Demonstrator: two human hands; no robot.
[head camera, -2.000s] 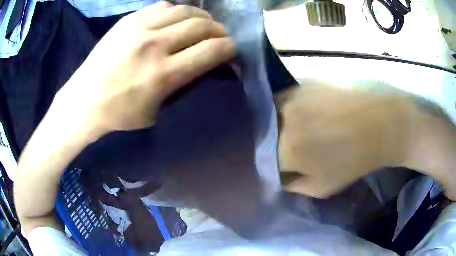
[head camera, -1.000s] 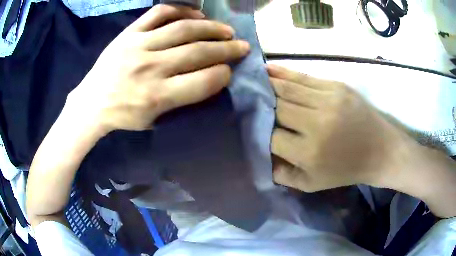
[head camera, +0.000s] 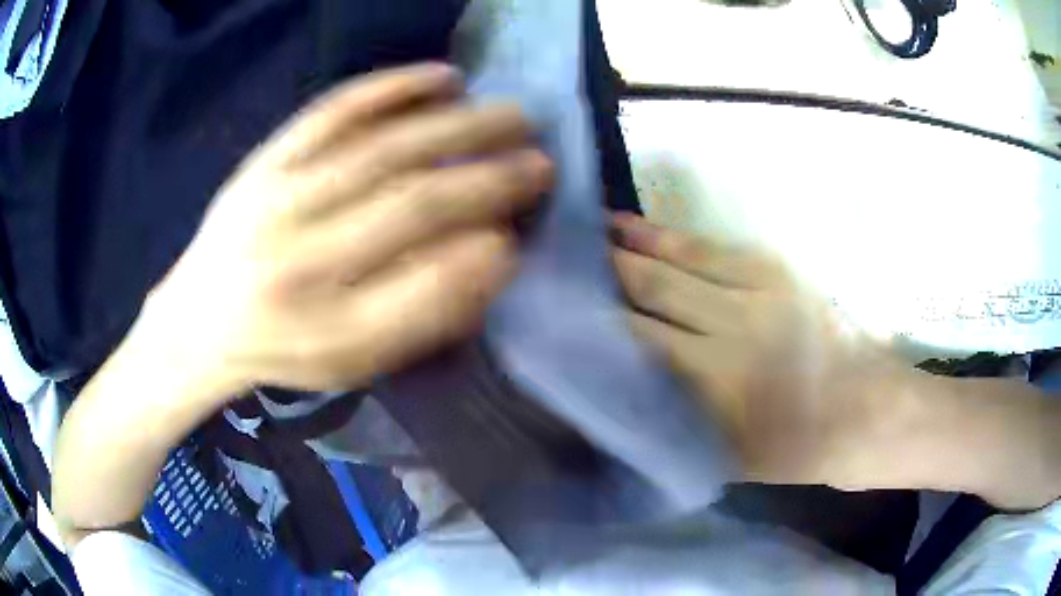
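Note:
A grey knit strip runs from the top edge down toward my lap, next to black knit fabric heaped at the left and a dark panel hanging below. My left hand, blurred, lies over the dark fabric with its fingertips at the left edge of the grey strip. My right hand, also blurred, has its fingers at the right edge of the strip and holds it. The undersides of both hands are hidden. The needle area is not visible.
The white machine table has a dark curved seam line. Black looped scissor handles lie at the upper right. A blue perforated basket with cloth pieces is below at the left. Printed marks show on the table at the right.
Both hands have moved down toward me with the fabric, and the grey strip's lower part now bends to the right. The view has shifted, so the ribbed knob is nearly out of the picture.

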